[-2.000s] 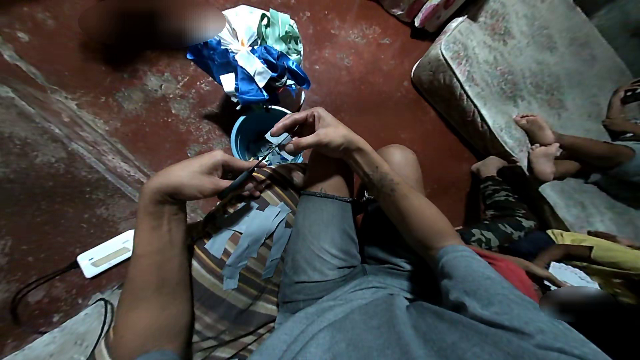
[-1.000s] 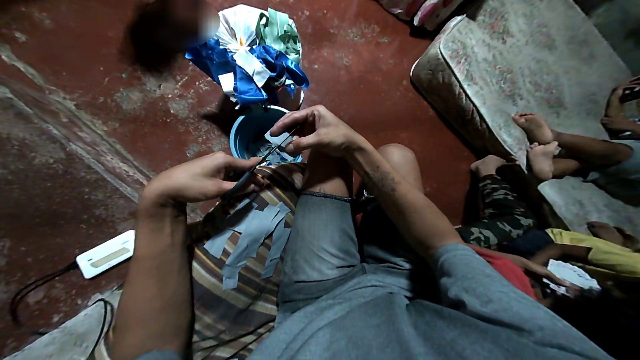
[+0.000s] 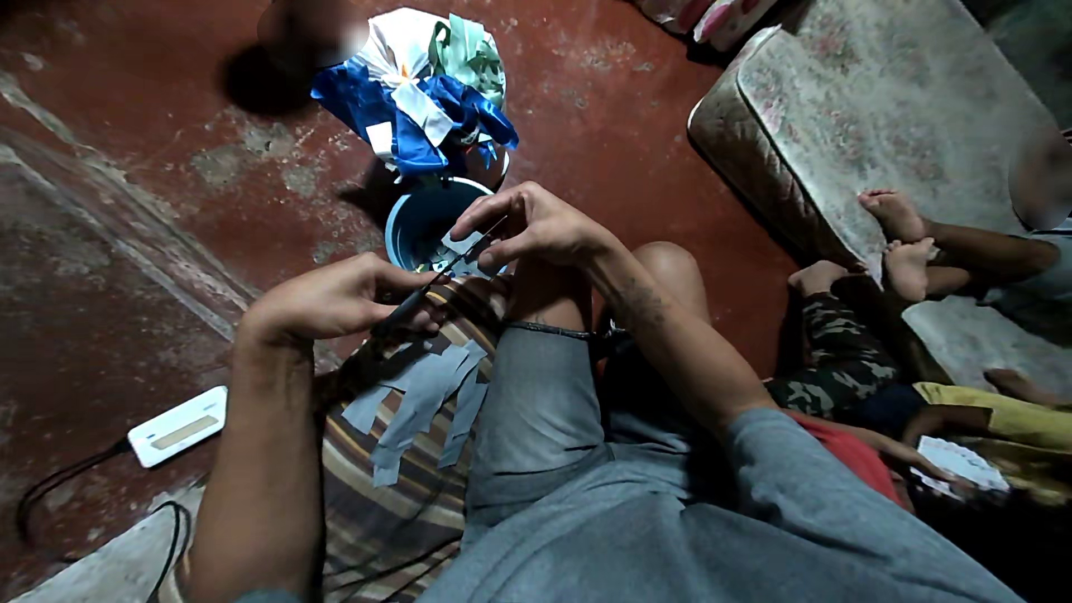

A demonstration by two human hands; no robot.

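Observation:
My left hand holds the dark handle of a slim tool, its thin dark shaft pointing up and right. At its far end is my right hand, thumb and fingers curled around the shaft's tip; whether they pinch it or a small piece is unclear. Below the fingers, a blue bucket contains small pale pieces. Grey strips lie on striped fabric left of my thigh.
Beyond the bucket stands a bundle of white, blue and green material. A white rectangular device with a black cable lies at left. At right are a floral mattress, other people's legs and a hand with white paper.
My hands stay nearly in place around the tool. At right, the hands with a dark device seen on the mattress earlier are out of sight, and a blurred shape shows there.

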